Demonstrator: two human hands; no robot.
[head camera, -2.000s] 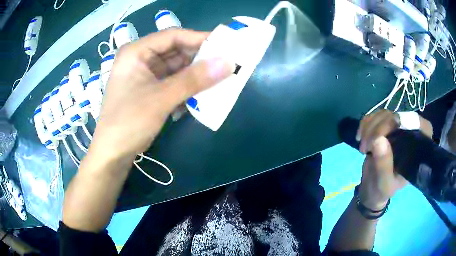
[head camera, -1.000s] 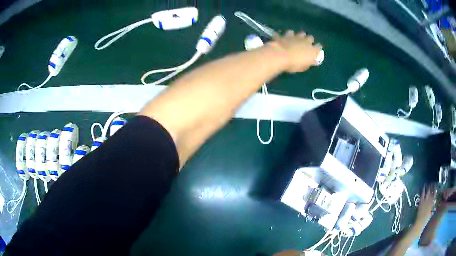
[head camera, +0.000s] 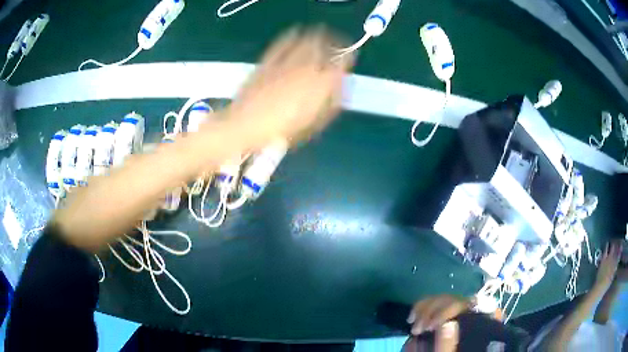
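My left hand is blurred over the pale strip; its fingers touch or overlap the cord of a white-and-blue handheld unit. Whether it grips anything is unclear. Another unit lies just below the hand, partly covered. Grouped units stand in a row at the left, with looped cords towards the front; my left forearm crosses in front of some. My right hand is at the bottom edge, closed around the black electric screwdriver, whose dark nose points left. No screw can be made out at its nose.
A metal box stands at the right, with a cluster of units beside it. Other units lie beyond the pale strip. A clear plastic bag is at the left edge. Another person's arm shows at lower right.
My left hand has come back from beyond the strip, towards the left and nearer me. My right hand and the screwdriver now show more fully at the bottom. The view has shifted.
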